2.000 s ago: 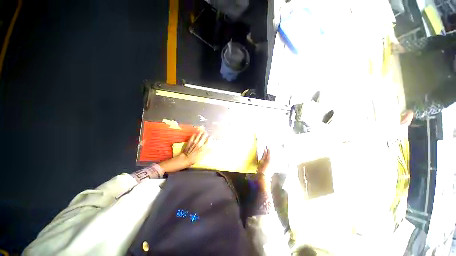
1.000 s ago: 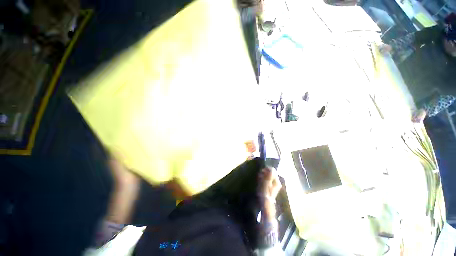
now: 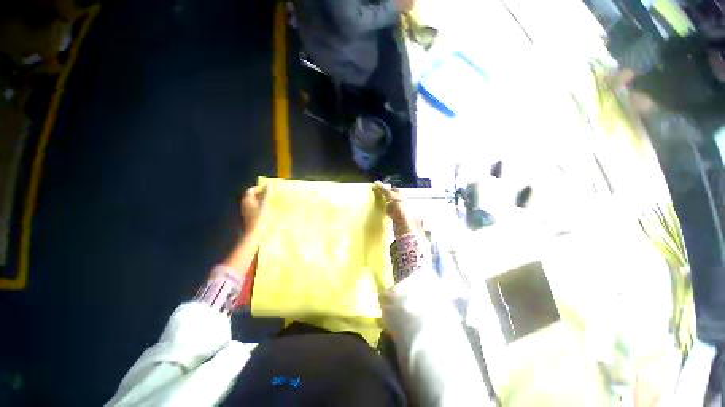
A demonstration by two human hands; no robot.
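Observation:
A bright yellow leather or suede panel (image 3: pixel 319 246) is spread out in front of my body, over the side board. My left hand (image 3: pixel 253 205) grips its far left corner. My right hand (image 3: pixel 389 197) grips its far right corner. The near edge of the panel hangs by my dark apron, with another yellow layer showing below it. A strip of an orange-red piece (image 3: pixel 247 284) shows at the panel's left side. Most of the side board is hidden under the panel.
The glare-bright bench (image 3: pixel 509 238) lies to the right, with a dark brown square (image 3: pixel 524 300), a blue tray (image 3: pixel 451 83) and small dark items. A pale-rimmed bucket (image 3: pixel 370 137) stands beyond the board. A person is at the top centre, another at the top right.
The yellow panel, raised and blurred a second ago, is now lower and squared in front of me. My right hand has moved from the bench side to its far right corner.

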